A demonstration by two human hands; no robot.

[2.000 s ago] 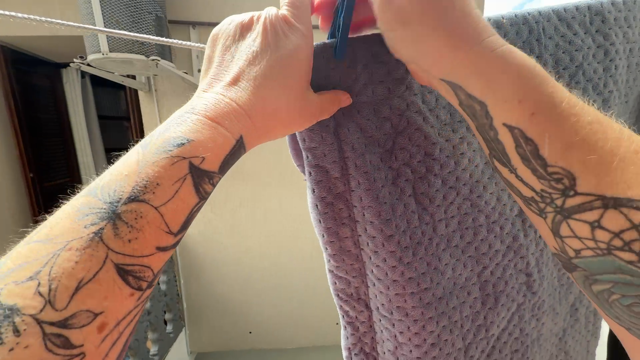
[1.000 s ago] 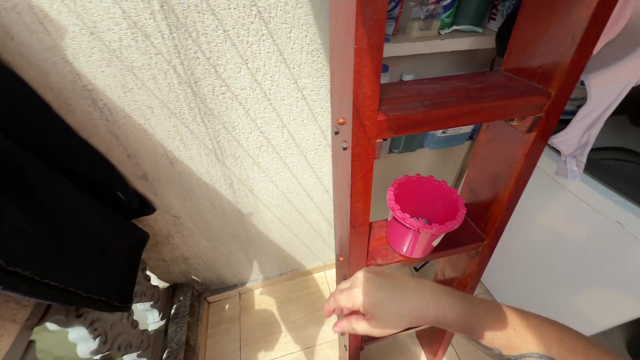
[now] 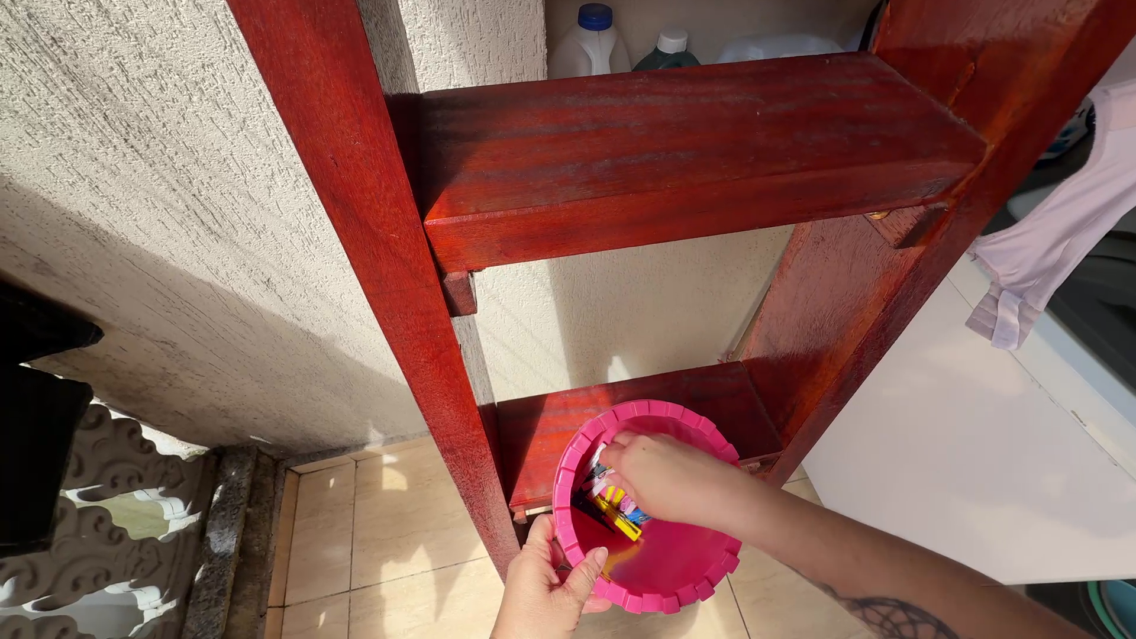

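A pink plastic bucket [image 3: 683, 559] with a notched rim tilts toward me, in front of the lower step of a red wooden ladder [image 3: 701, 142]. My left hand [image 3: 555, 577] grips its rim at the lower left, thumb over the edge. Reaching inside from the right, my right hand [image 3: 661, 475] has its fingers down among several colourful clothespins [image 3: 619, 515], yellow, white and blue among them. Its fingertips are partly hidden, so whether they hold a clothespin is not clear.
Bottles [image 3: 595, 44] stand on a shelf behind the ladder. A textured wall [image 3: 204, 177] is at left, with dark cloth [image 3: 40, 426] hanging near an ornamental openwork block [image 3: 133, 532]. At right, a pale garment [image 3: 1065, 213] hangs beside a white appliance [image 3: 941, 426].
The view has swung from the hung purple cloth down to the ladder. One second ago the bucket stood on the ladder step with my right hand below it; now my left hand holds it and my right is inside.
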